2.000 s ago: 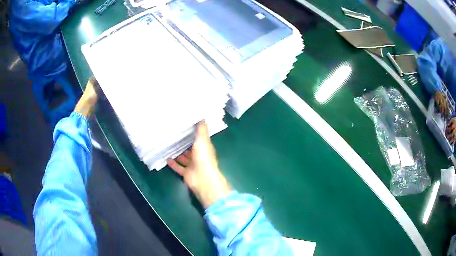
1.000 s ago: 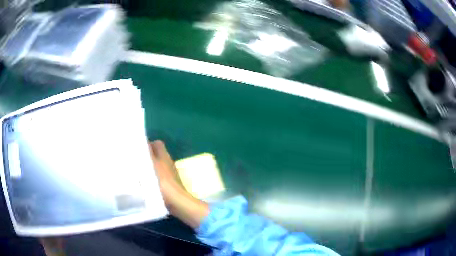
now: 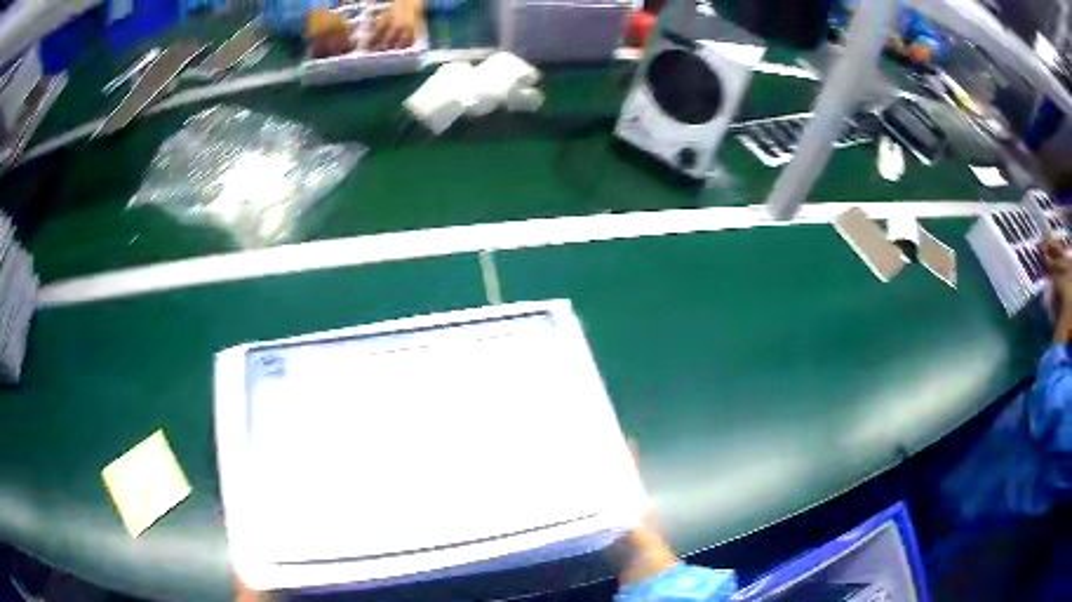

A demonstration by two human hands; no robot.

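Note:
A stack of white-edged housings is in front of me, over the green bench near its front edge. Its top panel glares white, with a dark line inside the rim. My right hand holds its near right corner; the fingers are mostly hidden under it. My left hand shows only as a sliver at the near left corner, cut off by the picture's edge. A pale yellow release-paper sheet lies on the bench to the left.
Another housing stack stands at the left edge. Beyond the white strip are a clear plastic bag, white crumpled wipes and an air blower. Brown flat pieces lie right. A blue-rimmed bin is at lower right. People work around.
My view has swung right. The stack, lifted from beside the other pile, has moved right along the bench, past the yellow sheet. My hands stay at it.

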